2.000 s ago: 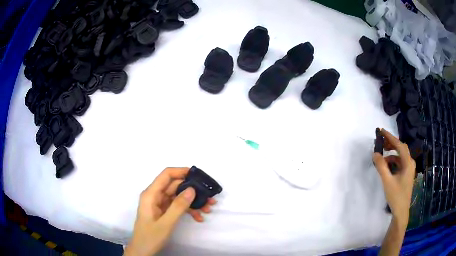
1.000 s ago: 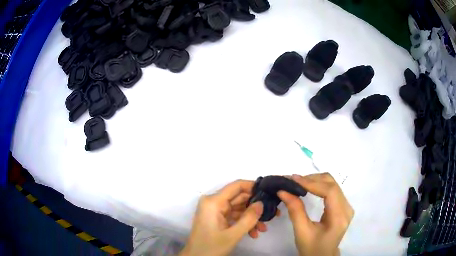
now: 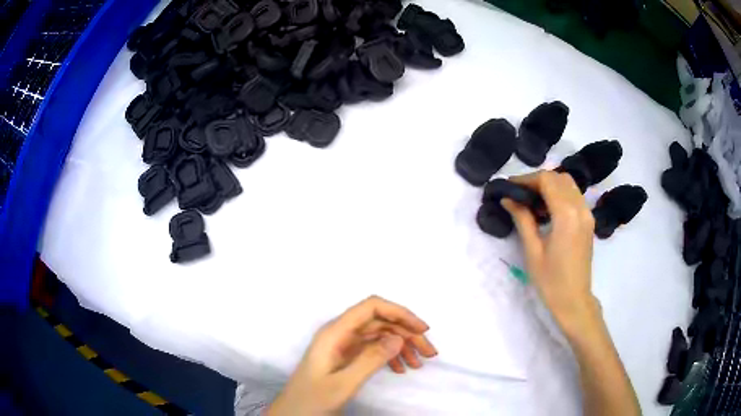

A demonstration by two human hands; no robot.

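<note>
My right hand (image 3: 561, 236) is closed on a black joined part (image 3: 497, 213) at the group of joined parts, right of centre. Its fingers cover much of the part. Other joined parts stand around it, such as one at the group's left (image 3: 486, 152) and one at its right (image 3: 620, 208). My left hand (image 3: 370, 345) is empty at the lower centre, fingers apart and slightly curled. The teal-green needle hub (image 3: 518, 274) lies on the white cover, left of my right wrist. The bottle behind it is hard to see against the white.
A large heap of black base parts (image 3: 244, 93) lies at the upper left. A pile of black mating parts (image 3: 705, 236) runs along the right edge beside a dark tray. A blue crate rim (image 3: 61, 146) is at the left edge. Clear plastic bags (image 3: 723, 122) are at the upper right.
The part held in both hands has left my left hand. My right hand has moved it up and right to the group of joined parts. The view has shifted slightly.
</note>
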